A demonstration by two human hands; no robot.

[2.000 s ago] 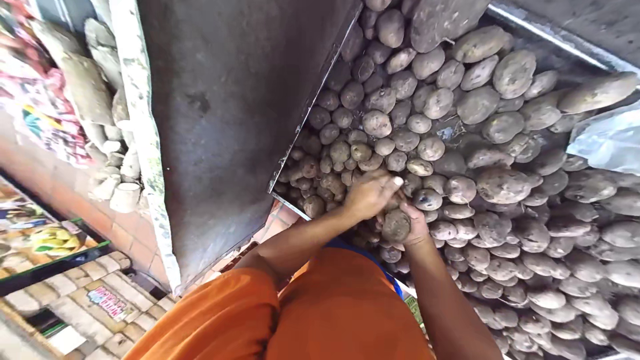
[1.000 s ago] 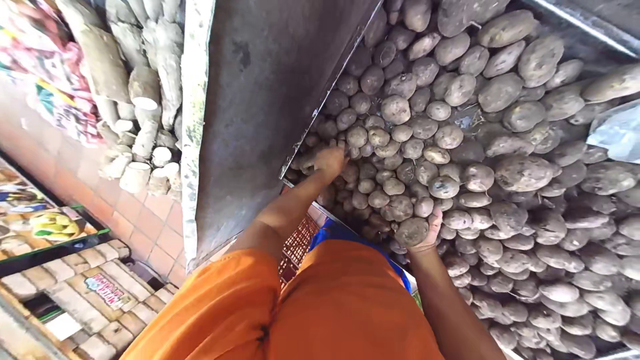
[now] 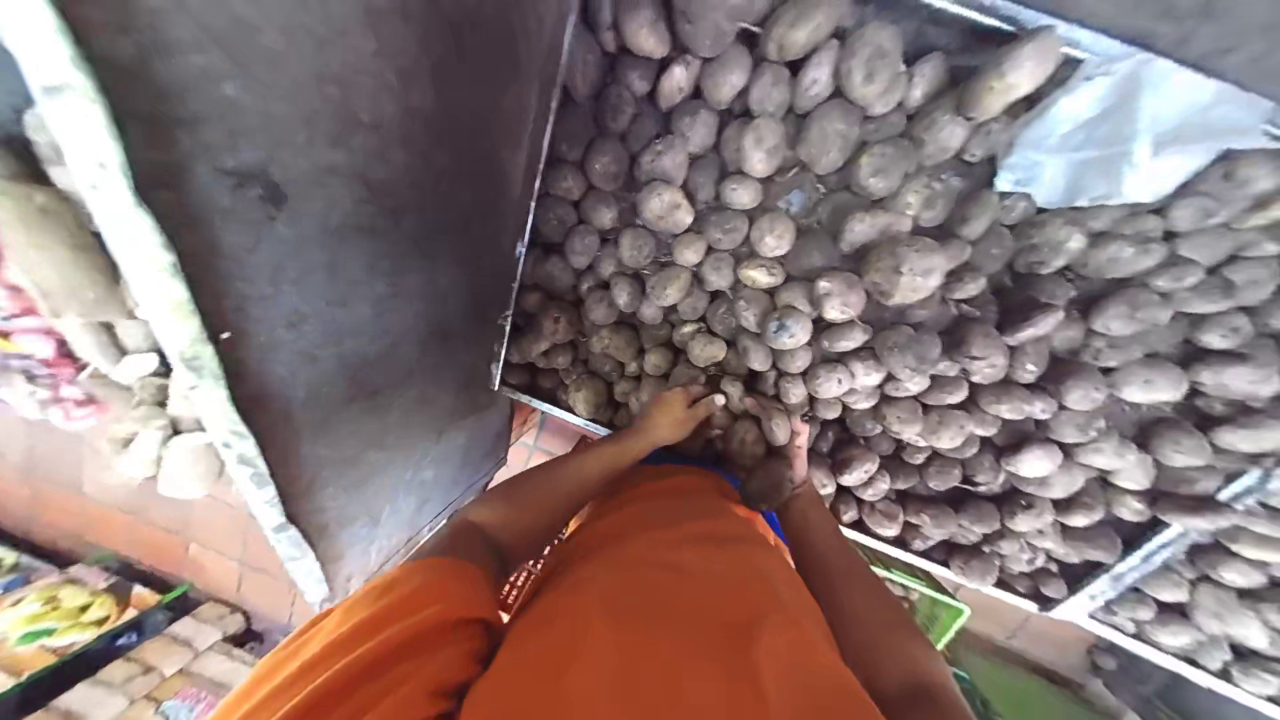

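A large heap of brown potatoes (image 3: 903,268) fills a metal-edged bin. My left hand (image 3: 680,414) lies on small potatoes at the bin's near edge, its fingers spread; whether it grips one cannot be told. Just right of it, my right hand (image 3: 797,450) is turned inward, with several potatoes gathered against its fingers and palm. A dark potato (image 3: 768,484) rests by its wrist, above the blue cloth at my waist.
A dark metal panel (image 3: 350,200) stands left of the bin. Clear plastic (image 3: 1130,135) lies on the potatoes at the upper right. A metal divider (image 3: 1150,565) is at the lower right, and a green crate (image 3: 925,605) sits below the bin's edge.
My left hand has moved from the bin's left corner rightward, close to my right hand. More potatoes are now gathered at my right hand, which held one large potato before.
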